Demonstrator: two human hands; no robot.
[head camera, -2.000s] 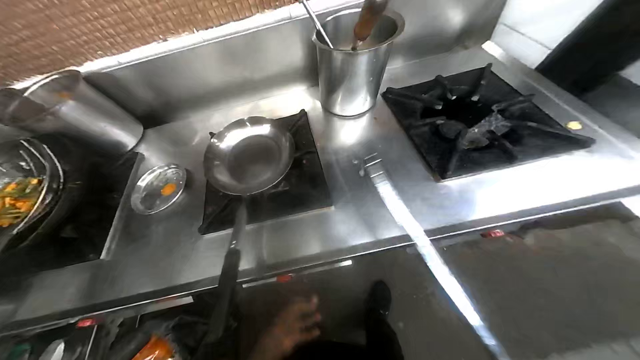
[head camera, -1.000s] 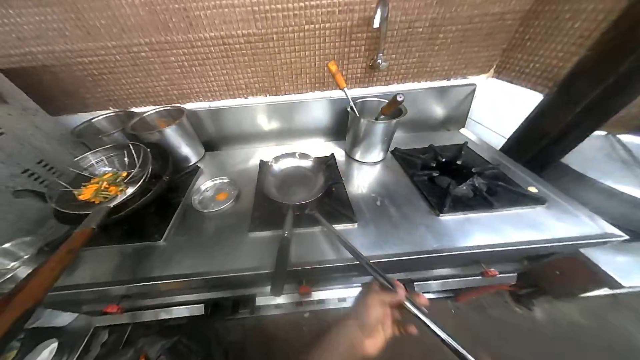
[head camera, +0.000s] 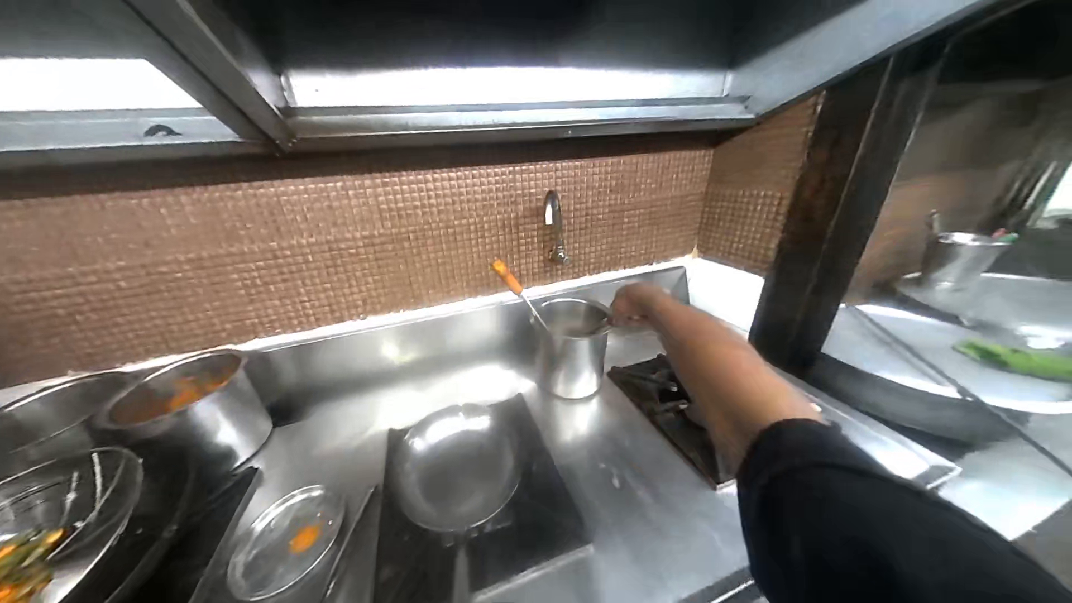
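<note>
My right hand (head camera: 635, 305) reaches across to the right rim of a tall steel pot (head camera: 571, 364). Its fingers are closed around the handle end of a utensil that leans out of the pot; the utensil's lower part is hidden inside. Another utensil with an orange handle (head camera: 507, 276) leans out at the pot's left side. A steel frying pan (head camera: 457, 469) rests on the middle burner, its handle pointing towards me. To its left lies a small steel plate (head camera: 286, 543) with an orange smear. My left hand is out of view.
On the left are a wide pot with orange residue (head camera: 201, 419) and a wire strainer (head camera: 67, 502) holding cut vegetables. The right burner (head camera: 670, 402) lies under my forearm. A tap (head camera: 554, 226) juts from the tiled wall; a metal shelf (head camera: 502, 117) hangs overhead.
My right hand has moved from the counter's front edge up to the tall pot. The long metal utensil it held there is no longer in it. The view has tilted upward.
</note>
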